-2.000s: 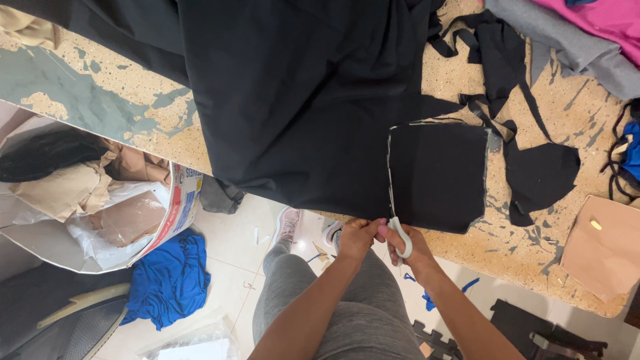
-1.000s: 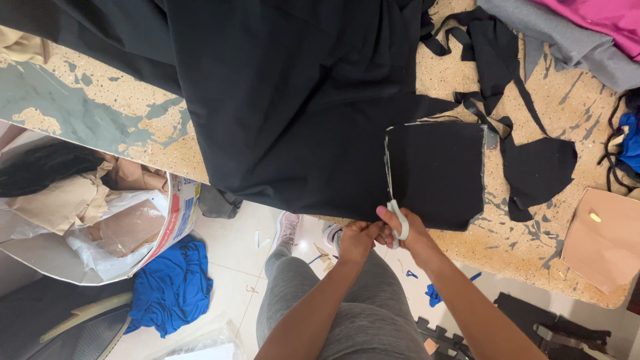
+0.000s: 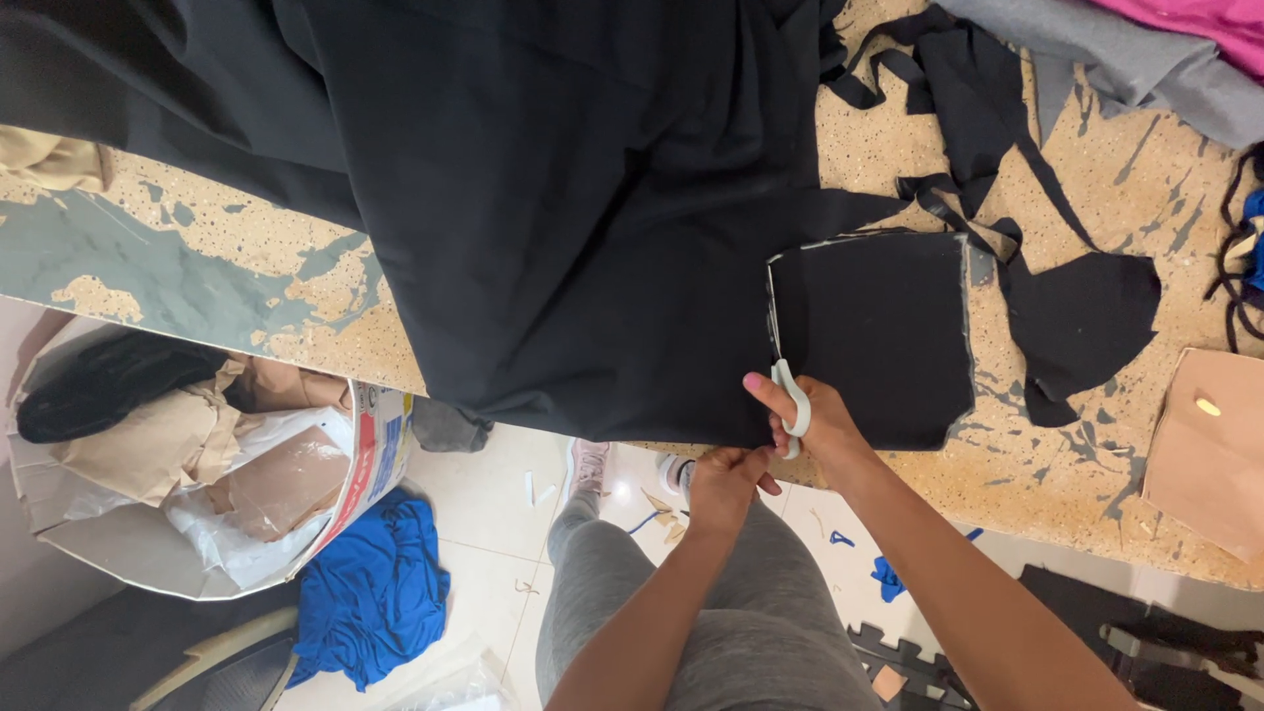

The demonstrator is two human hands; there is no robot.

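A large black cloth spreads over the table and reaches its front edge. At its right end lies a squarish black piece, bordered by whitish lines along its top, left and right sides. My right hand grips the light-coloured handles of a pair of scissors; the blades point away from me along the piece's left side. Just below, my left hand is at the cloth's front edge, fingers together beside the handles. Whether it pinches the cloth is hard to see.
Black fabric scraps lie right of the piece, near a tan sheet. Grey cloth is at the back right. Left of my legs stand an open container of paper and scraps and a blue cloth on the tiled floor.
My right thumb has lifted away from the left hand's fingers and lies across the cloth left of the scissors. The large cloth and the scraps have not plainly moved.
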